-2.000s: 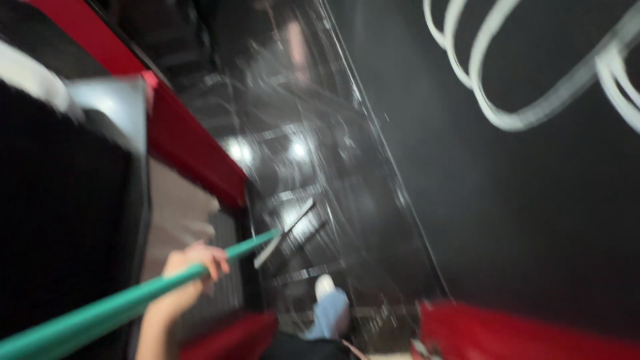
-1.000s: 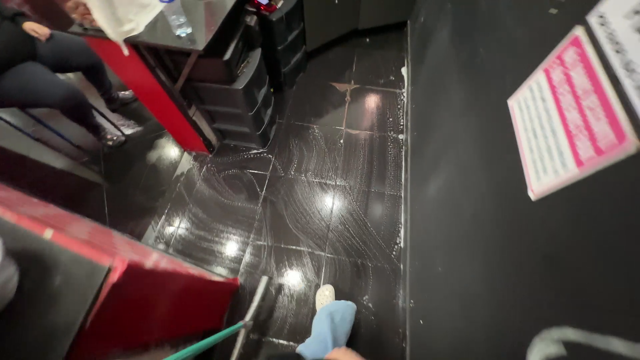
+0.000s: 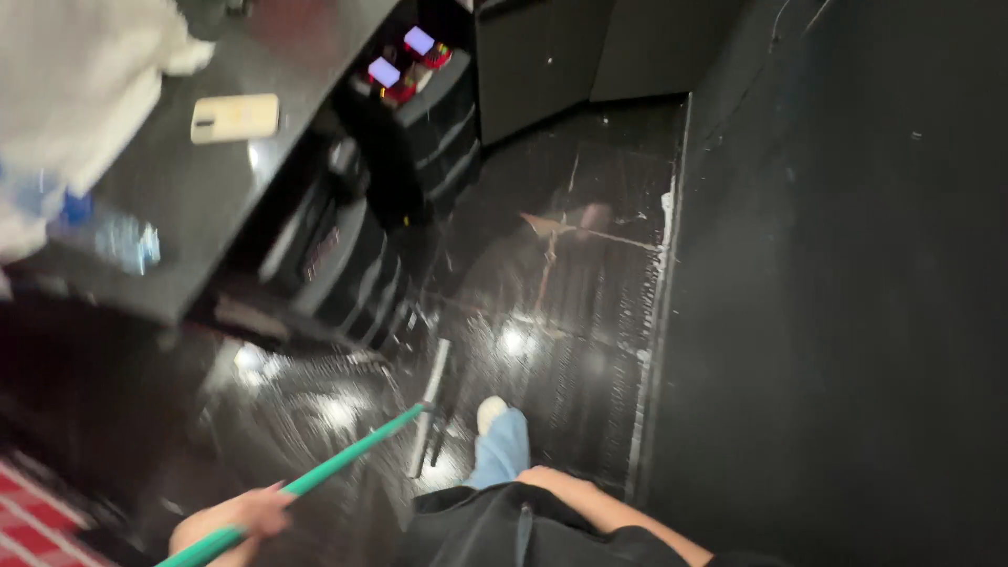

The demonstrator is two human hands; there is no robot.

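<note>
My left hand [image 3: 256, 512] is closed around the green pole [image 3: 346, 463] of a floor squeegee. The squeegee's long pale head [image 3: 429, 409] rests on the wet, dark tiled floor [image 3: 583, 346], left of my foot in a light shoe [image 3: 490, 413]. Streaks of water and light reflections cover the tiles. My right hand [image 3: 543, 477] is near my waist, at the hem of my black top; its fingers are largely hidden, so I cannot tell whether it holds anything.
A dark counter [image 3: 213, 185] on the left bears a pale phone [image 3: 235, 118], a white cloth [image 3: 87, 87] and a clear plastic bottle [image 3: 126, 244]. Black drawer units [image 3: 370, 272] stand beneath it. A black wall [image 3: 819, 315] runs along the right, and dark panels [image 3: 543, 71] close the far end.
The view has moved forward along the floor, with the counter now nearer. The squeegee head, at the lower edge a second ago, now lies farther into view beside my foot.
</note>
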